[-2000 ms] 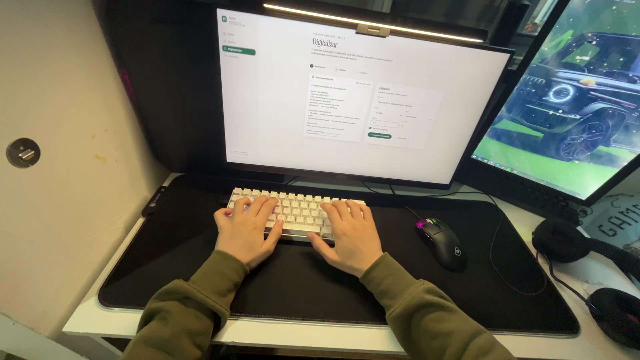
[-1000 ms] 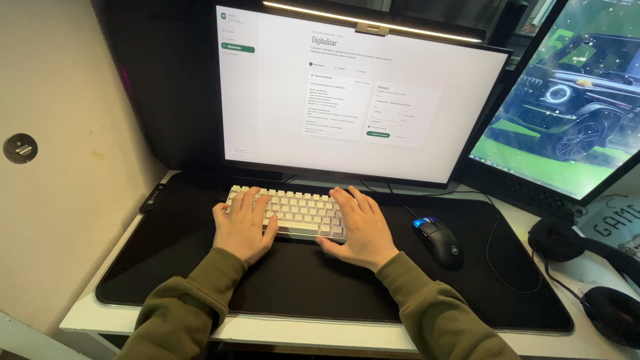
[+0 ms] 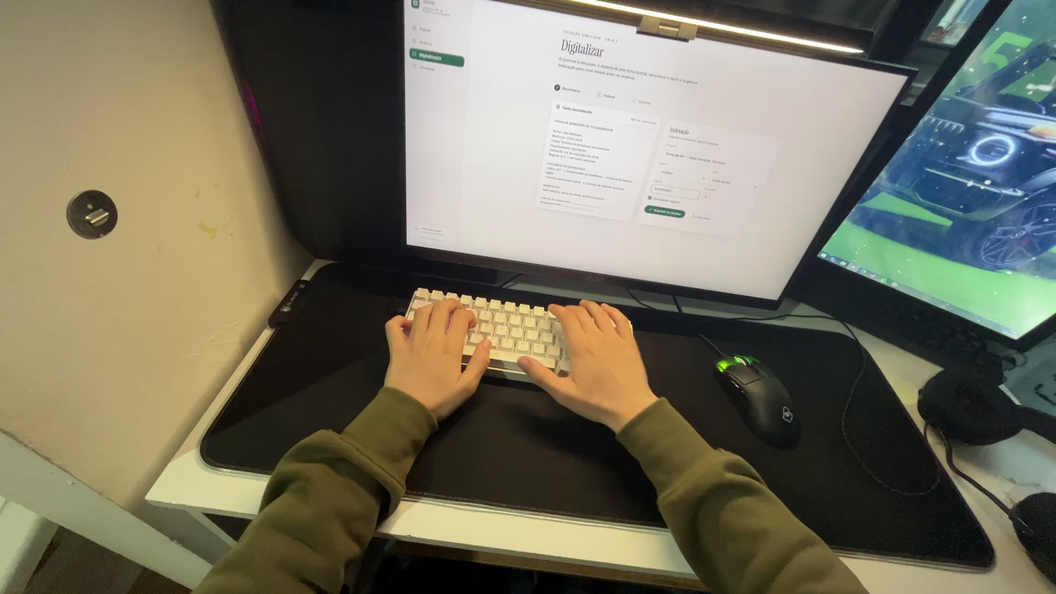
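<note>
A compact white keyboard [image 3: 516, 330] lies on a black desk mat [image 3: 528, 445]. Over its left end rests my left hand [image 3: 437, 355], fingers bent on the keys and thumb near the bottom row. My right hand [image 3: 598, 359] is spread over the right end, fingertips on the upper keys, thumb at the lower edge. Neither hand grips anything. Behind the keyboard stands a monitor [image 3: 511, 223] showing a page with text and form fields. To the right of my right hand sits a black wired mouse [image 3: 757, 400] with a green light.
A second monitor [image 3: 957, 206] with a vehicle picture is at the right. Black headphones [image 3: 973, 404] lie at the white desk's [image 3: 528, 536] right side. A light bar [image 3: 726, 25] tops the main monitor. The mouse cable [image 3: 846, 429] loops on the mat; a wall [image 3: 148, 330] borders the left.
The mouse's light has gone from pink to blue to green. Both hands have stayed at the keyboard, with small shifts of the fingers.
</note>
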